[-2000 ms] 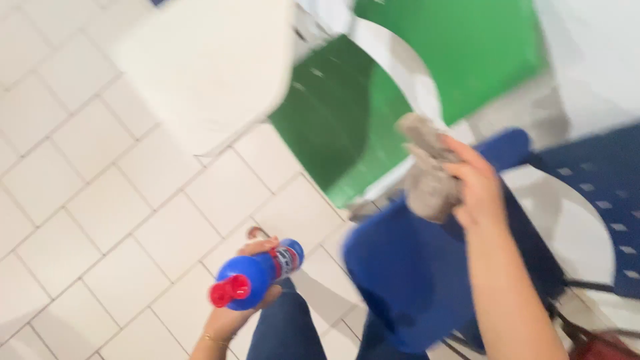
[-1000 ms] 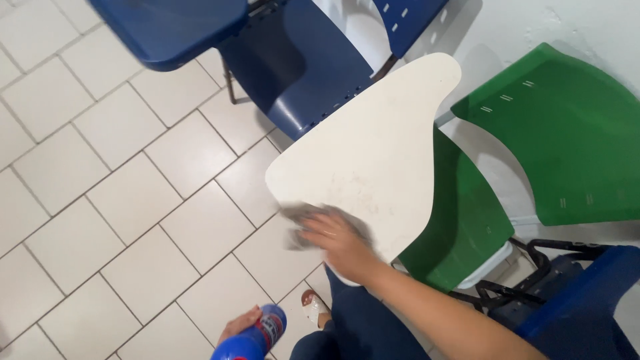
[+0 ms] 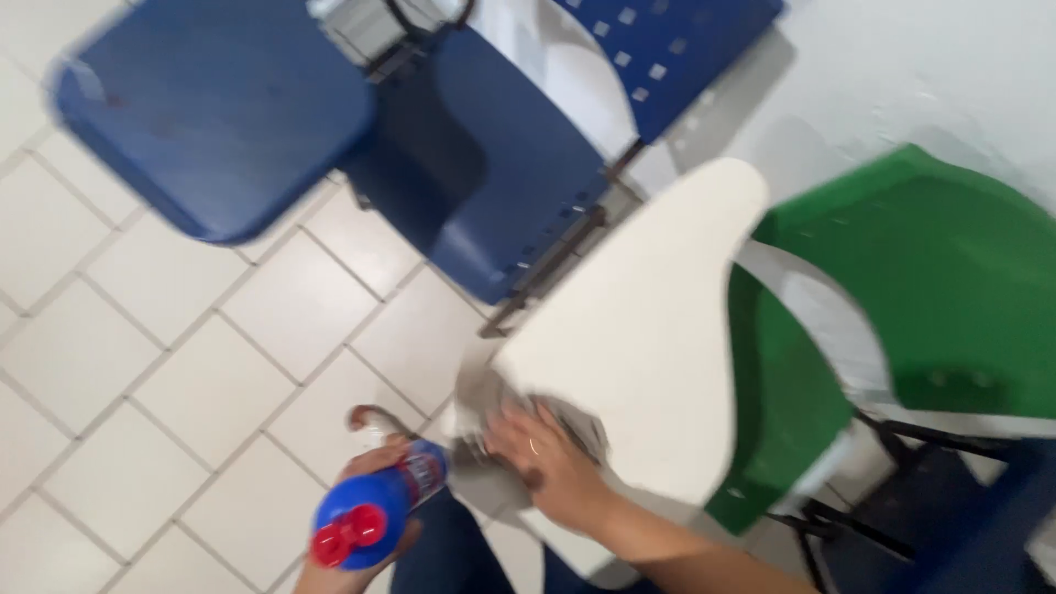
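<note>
My right hand (image 3: pixel 549 466) lies with its fingers spread on a grey cloth (image 3: pixel 586 425), pressing it against the lower left edge of a white writing tablet (image 3: pixel 643 330) of a school chair. Part of the cloth hangs over that edge, and it is blurred. Just to the left, my left hand (image 3: pixel 379 458) is wrapped around a blue plastic bottle (image 3: pixel 359 503) with a red cap, whose top is open toward me. The bottle's label bears writing.
A green chair seat (image 3: pixel 784 388) and green backrest (image 3: pixel 949 280) stand right of the tablet. Upper left are a blue writing tablet (image 3: pixel 214 107) and a blue seat (image 3: pixel 511 165). A white wall (image 3: pixel 924 66) rises at upper right. Black chair frames (image 3: pixel 891 528) sit at lower right, over tiled floor (image 3: pixel 297 297).
Two seconds ago my right hand held the cloth above a blue chair; now it is on the white tablet. Since one second ago, the bottle has come up beside the tablet's edge.
</note>
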